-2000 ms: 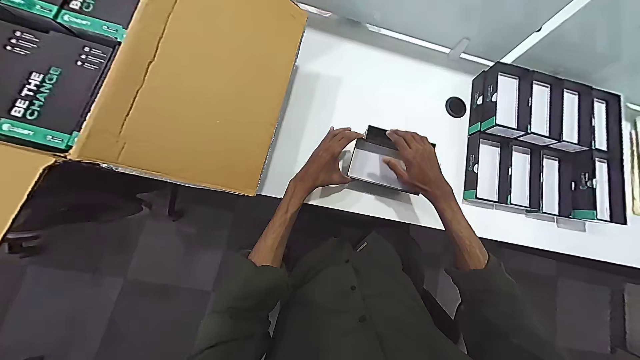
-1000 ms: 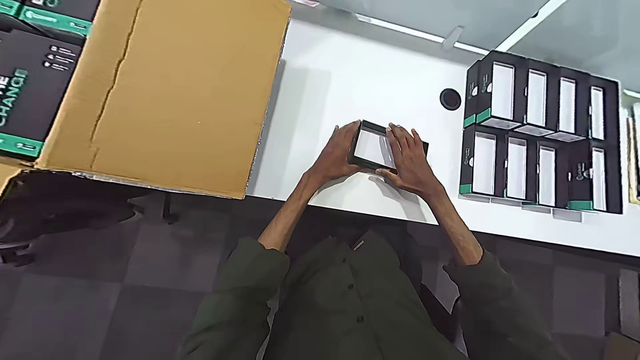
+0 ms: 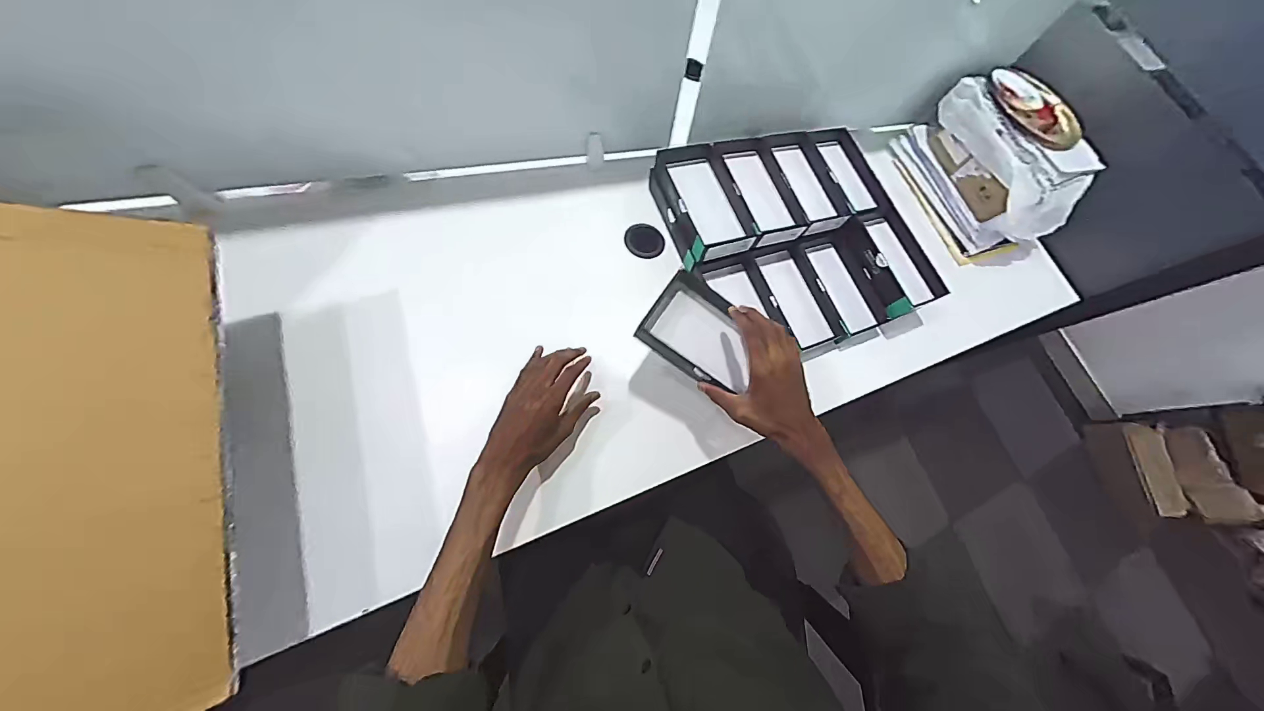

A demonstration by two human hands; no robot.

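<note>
My right hand (image 3: 770,380) grips a black box with a white panel (image 3: 696,336) by its right side, thumb at the lower edge and fingers along the upper edge. The box is tilted above the white table (image 3: 474,296), close to the front left of two rows of similar black boxes (image 3: 790,193) with green corners. My left hand (image 3: 538,410) is empty, its fingers apart, over the table to the left of the held box.
A cardboard box flap (image 3: 109,454) stands at the left. Near the rows is a round black disc (image 3: 644,240). Papers (image 3: 948,188), a white plastic bag (image 3: 1027,183) and a round decorated item (image 3: 1037,107) lie at the right end. A glass partition (image 3: 395,89) runs behind.
The right hand has carried the box to the right, near the rows. The left hand has let go of it and is apart from it. The view has swung right.
</note>
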